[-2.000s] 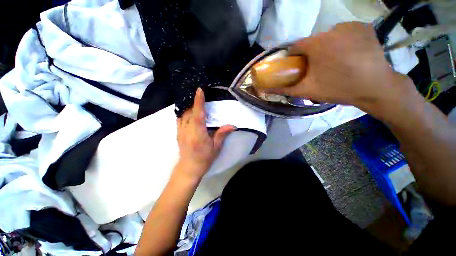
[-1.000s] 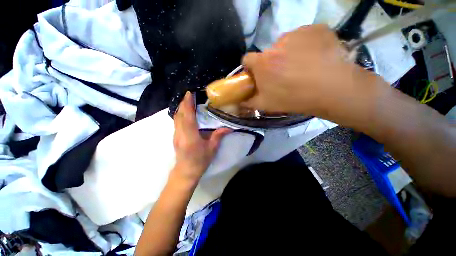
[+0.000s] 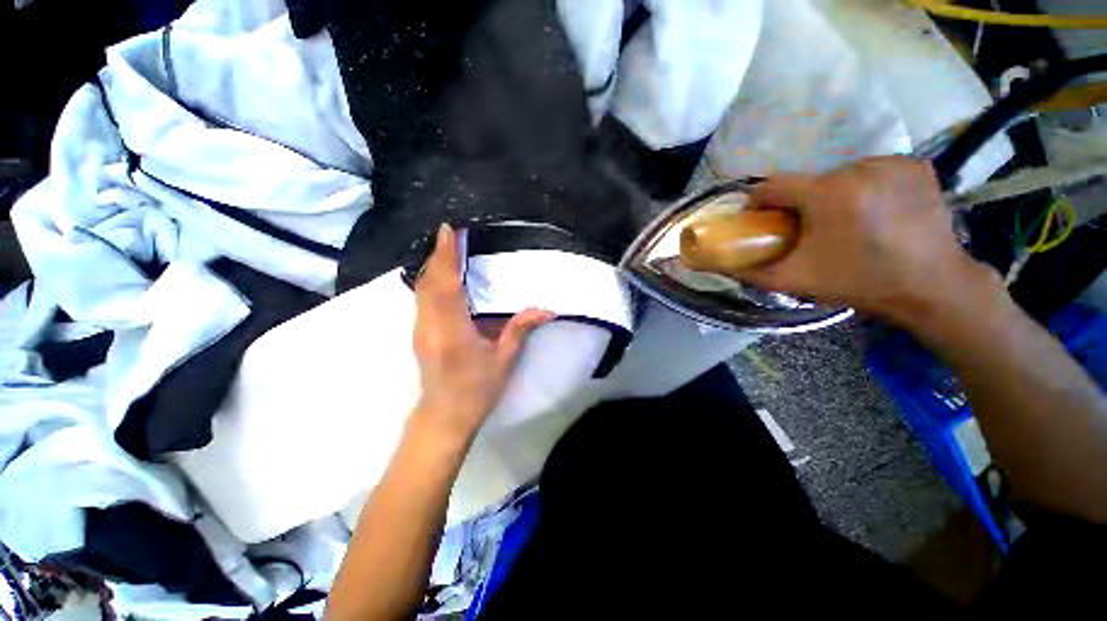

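A curved white band (image 3: 552,286) with thin black edging lies across the pale padded surface (image 3: 322,406), joined to the black speckled garment body (image 3: 473,134) above it. My left hand (image 3: 461,352) rests at the band's left end, fingers spread, index finger and thumb on either side of the band's end. My right hand (image 3: 856,231) grips the wooden handle of the steam iron (image 3: 728,261). The iron's tip points left at the band's right end. The underside of the iron is hidden. A faint haze shows over the black fabric.
Heaped pale garment pieces (image 3: 231,121) with black panels lie at the left. Blue crates stand below, one at the right (image 3: 929,394) and one at the bottom centre (image 3: 504,564). A black hose and cord (image 3: 1014,109) run from the iron to the upper right. My dark-clothed lap is close below.
The iron first moved left over the band, then back right and slightly lower, uncovering the band. My left hand has shifted slightly left and stays at the band's left end.
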